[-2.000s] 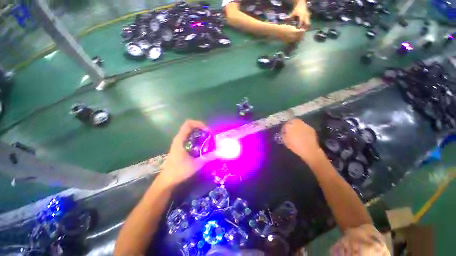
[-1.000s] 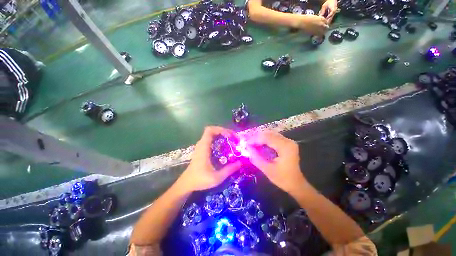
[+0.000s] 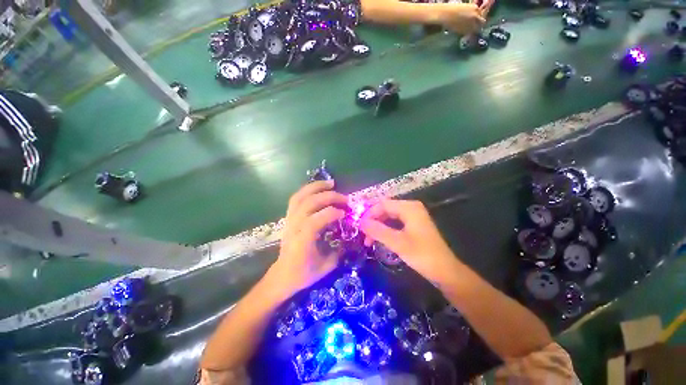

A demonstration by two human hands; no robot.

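My left hand holds an LED module that glows pink, just inside the pale rail. My right hand has its fingertips at the glowing side of the same module. A black round housing with a pale centre shows partly below my right fingers; whether it is attached to the module is unclear. A pile of LED modules lies in front of me, one lit bright blue. Another module lies on the green belt just behind my left fingertips.
Black housings are heaped on the dark bench at right. More modules lie at left, one lit blue. A large pile of units and another person's hands are across the belt. A metal post stands upper left; a cardboard box is lower right.
My right hand has come from the right side of the bench to the module in my left hand. My left fingers now cover more of the module, and the pink glow looks smaller.
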